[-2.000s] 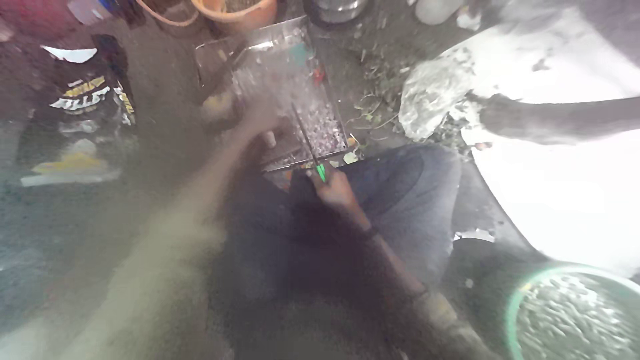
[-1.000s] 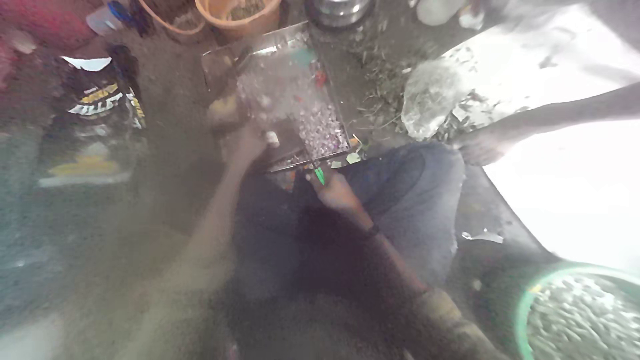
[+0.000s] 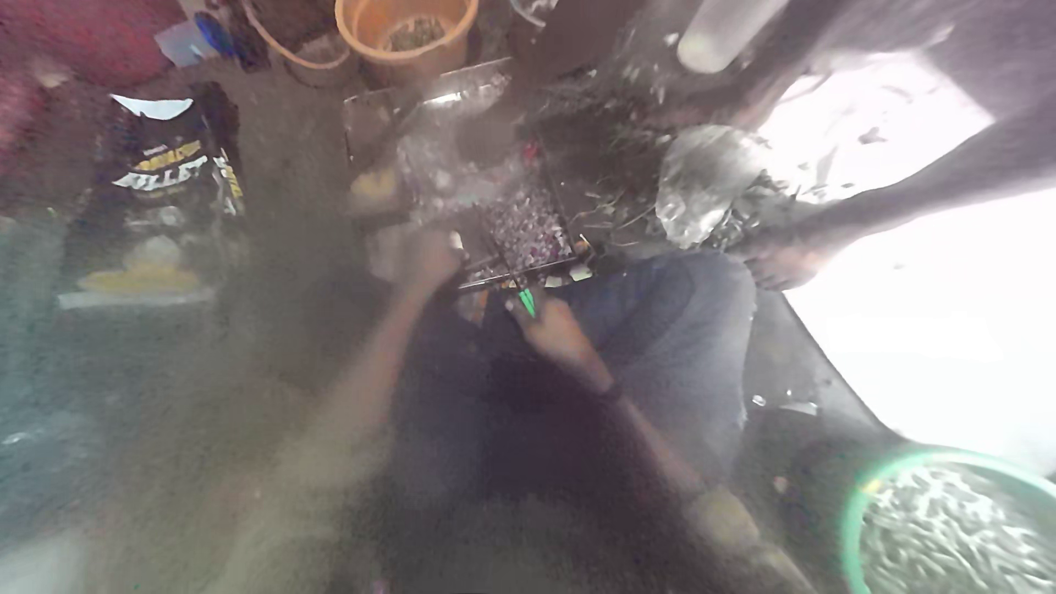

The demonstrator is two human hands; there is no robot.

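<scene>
My right hand (image 3: 557,330) grips the green handle (image 3: 527,302) of a thin, dark tool, perhaps a knife, which reaches up over the near edge of a shallow rectangular tray (image 3: 569,216). Small chopped purplish-white pieces (image 3: 528,227) lie in the tray's right part. At the near left side of the tray is my left hand (image 3: 429,260), blurred, with a small pale thing (image 3: 455,240) at its fingertips. A yellowish lump (image 3: 374,186) rests near the tray's left side. The view is hazy, so the tool's tip is hard to make out.
An orange bucket (image 3: 407,56) stands beyond the tray; a black printed bag (image 3: 157,198) lies left. A clear plastic bag (image 3: 701,186) and another person's bare foot (image 3: 792,252) are right, beside a white sheet (image 3: 949,330). A green-rimmed basin (image 3: 854,503) holds many small pale pieces.
The other person's dark limb at the right has moved, and another dark shape now shows at the upper right. My right hand stays on the green handle by the tray's near edge.
</scene>
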